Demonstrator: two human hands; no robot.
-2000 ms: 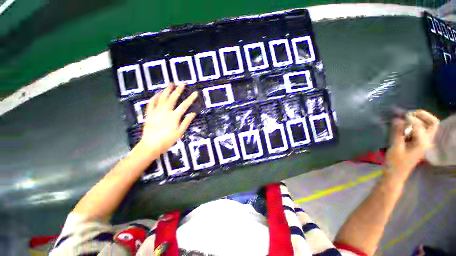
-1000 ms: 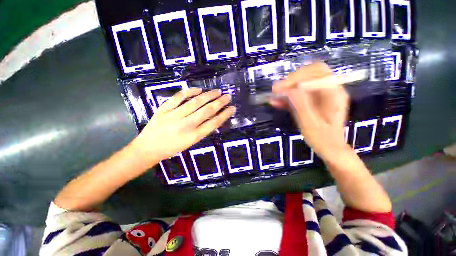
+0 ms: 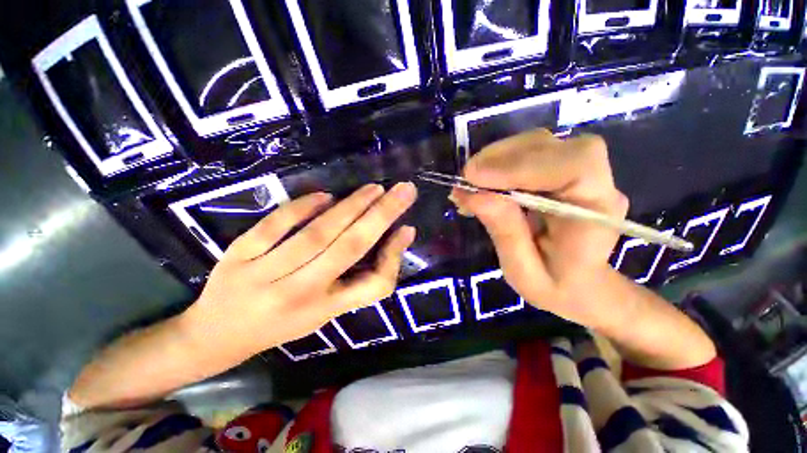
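Observation:
A glossy black tray (image 3: 354, 150) fills most of the head view, with white-bordered panels (image 3: 367, 88) in rows at the top and bottom and a few sideways in the middle. A long see-through sheet (image 3: 655, 133) seems to lie across the middle. My right hand (image 3: 557, 212) holds a pale, pen-length tool (image 3: 593, 214) with a thin metal tip pointing left. My left hand (image 3: 310, 257) lies palm down on the middle of the tray, fingers extended, just left of the tool tip. Whether anything is under its fingers is hidden.
The grey-green bench (image 3: 53, 257) shows left of the tray. My body and striped sleeves are along the bottom edge. Dark, unclear items (image 3: 787, 310) are at the lower right, beyond the tray.
My right hand came from off the tray's right side to its middle, and the tool's tip now sits near my left fingertips. The view has moved closer to the tray.

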